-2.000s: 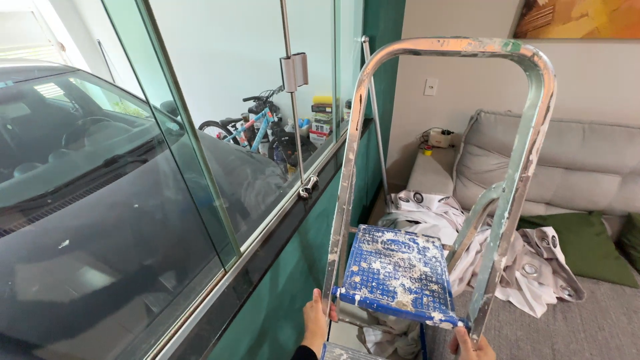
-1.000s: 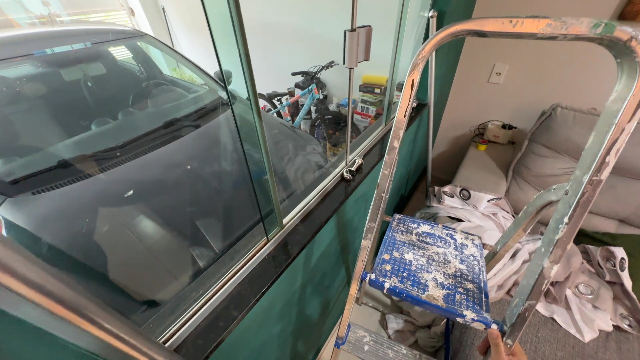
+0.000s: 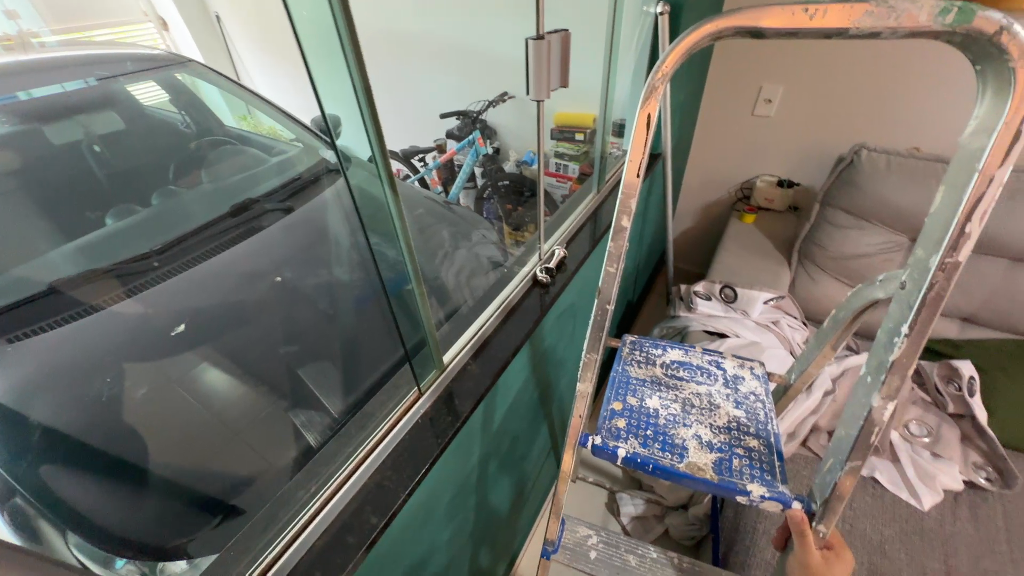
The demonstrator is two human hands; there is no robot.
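A metal stepladder (image 3: 904, 304) with paint-spattered rails stands at the right, its curved top rail rising past the upper edge of the view. Its blue top step (image 3: 692, 420) is covered in white paint splashes; a grey lower step (image 3: 616, 552) shows beneath. My right hand (image 3: 812, 548) is at the bottom right, its fingers around the ladder's side rail by the corner of the blue step. My left hand is out of view. Left of the ladder runs a green wall with a dark stone sill (image 3: 448, 448) under glass panes.
Behind the glass are a dark car (image 3: 200, 320), a bicycle (image 3: 468, 160) and stacked boxes (image 3: 570, 152). A white curtain with metal eyelets (image 3: 848, 400) lies heaped on the grey sofa (image 3: 864, 232). A metal pole (image 3: 668, 160) leans in the wall corner.
Two seconds ago both hands were on the ladder at the blue step; my left hand has since gone out of view. The right hand stays at the step's corner. The view has swung left.
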